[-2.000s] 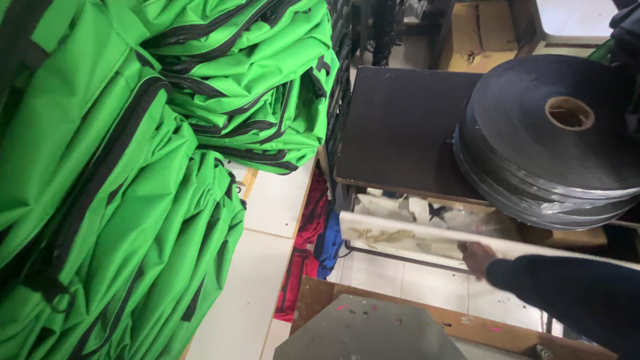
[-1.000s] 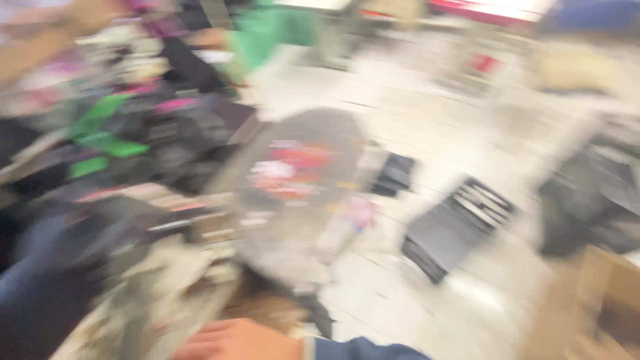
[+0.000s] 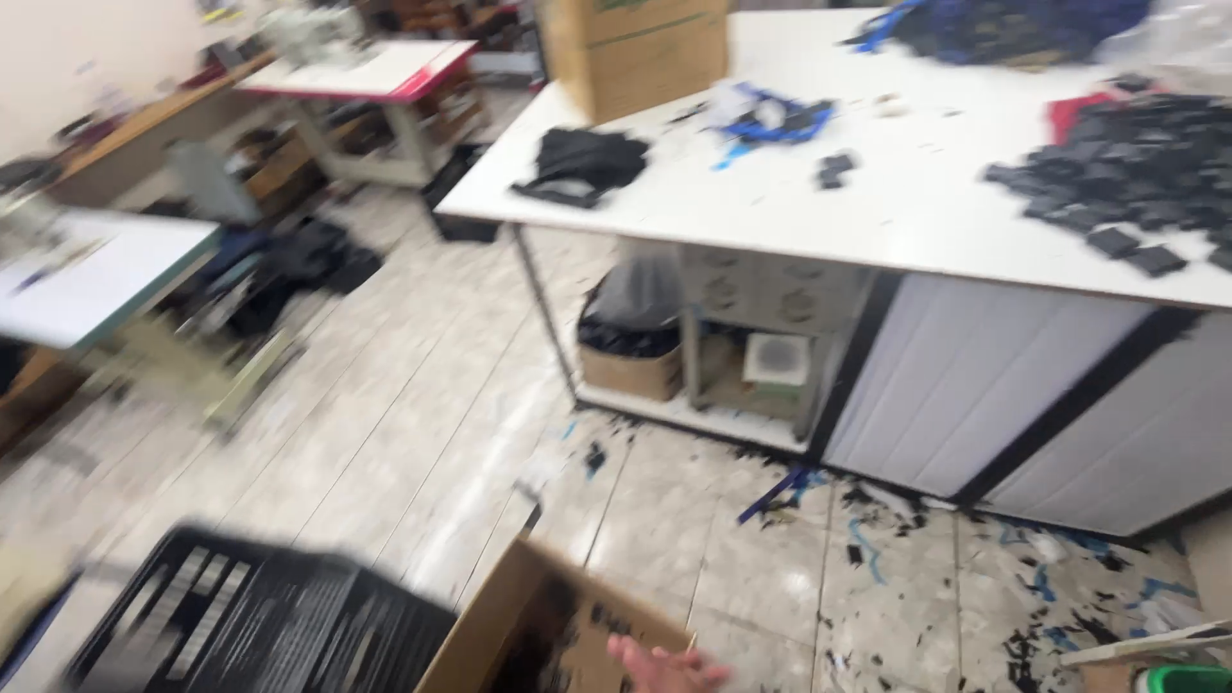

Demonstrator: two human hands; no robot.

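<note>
One hand (image 3: 669, 666) shows at the bottom edge, blurred, over the right side of an open cardboard box (image 3: 630, 604). It looks like my right hand, with the fingers spread; whether it touches the box cannot be told. Dark contents lie inside the box. Just left of the box a black plastic crate (image 3: 318, 616) stands on the tiled floor. My left hand is out of view.
A white-topped table (image 3: 866, 212) holds a carton (image 3: 654, 58), a black cloth piece (image 3: 587, 164) and a heap of black pieces (image 3: 1136, 173). Sewing tables (image 3: 106, 260) stand at left. Scraps litter the floor (image 3: 770, 577).
The view has swung far round, from green bags and a black roll to the white table. A hand that was on a long pale edge at the right is no longer seen there.
</note>
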